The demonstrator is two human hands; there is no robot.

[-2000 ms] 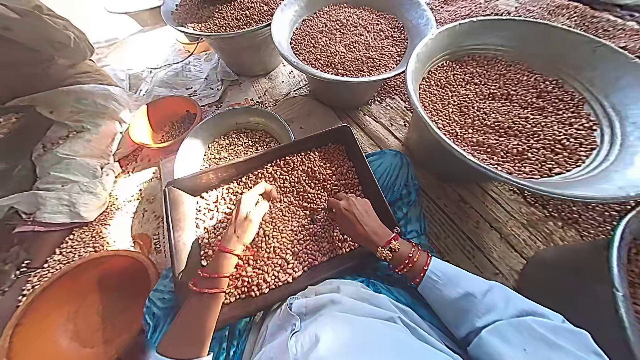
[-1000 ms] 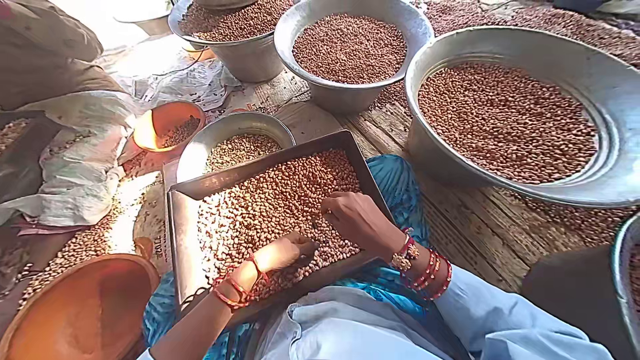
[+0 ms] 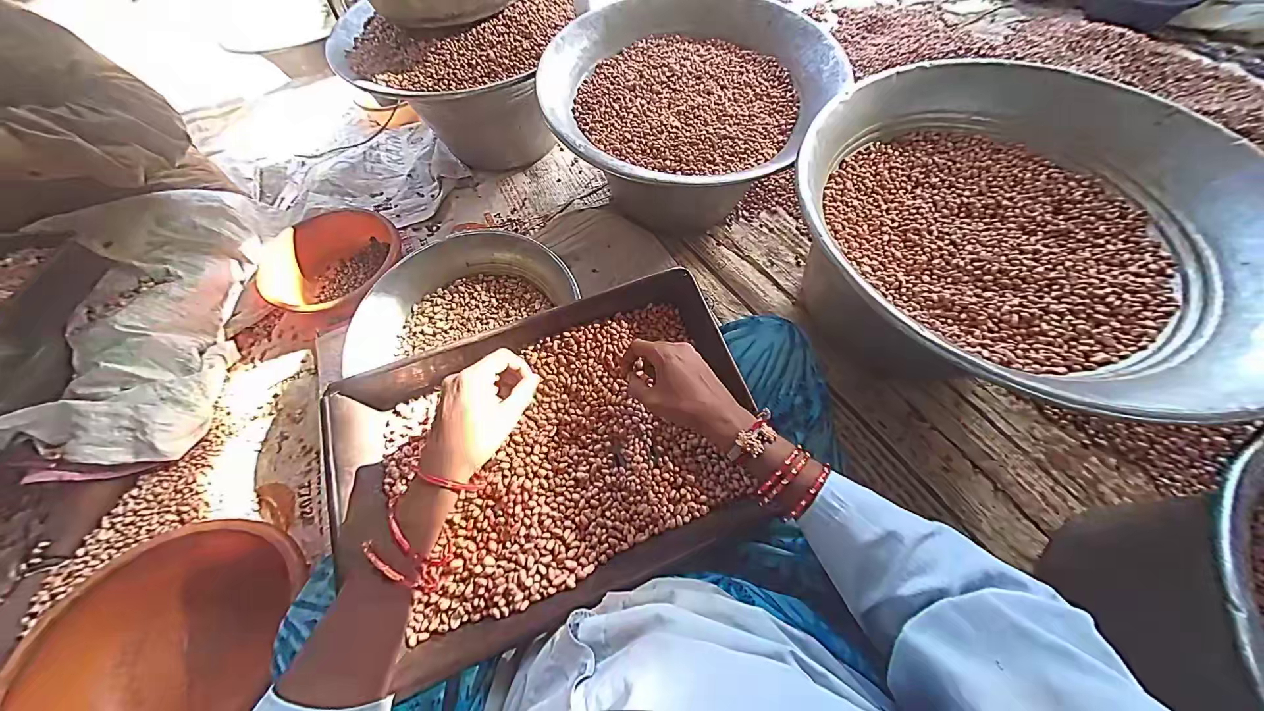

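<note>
A dark rectangular metal tray (image 3: 573, 607) lies tilted across my lap, filled with reddish-brown shelled nuts or beans (image 3: 553, 494). My left hand (image 3: 484, 410) is over the tray's left part, thumb and forefinger curled toward each other in a ring. Over the upper right part is my right hand (image 3: 681, 385), its fingers curled the same way near the nuts. Whether either hand pinches a nut cannot be seen. Just beyond the tray's far edge stands a round metal basin (image 3: 365, 326) holding paler nuts.
Large metal tubs of nuts stand ahead (image 3: 681, 188) and at right (image 3: 820, 227). An orange bowl (image 3: 286, 267) holds dark bits; another orange bowl (image 3: 148, 622) is at lower left. Loose nuts lie on the floor beside a whitish sack (image 3: 148, 365). A person's draped leg shows upper left.
My left hand has moved up and left from the tray's lower middle, where it was one second ago. My right hand has shifted slightly within the upper right part.
</note>
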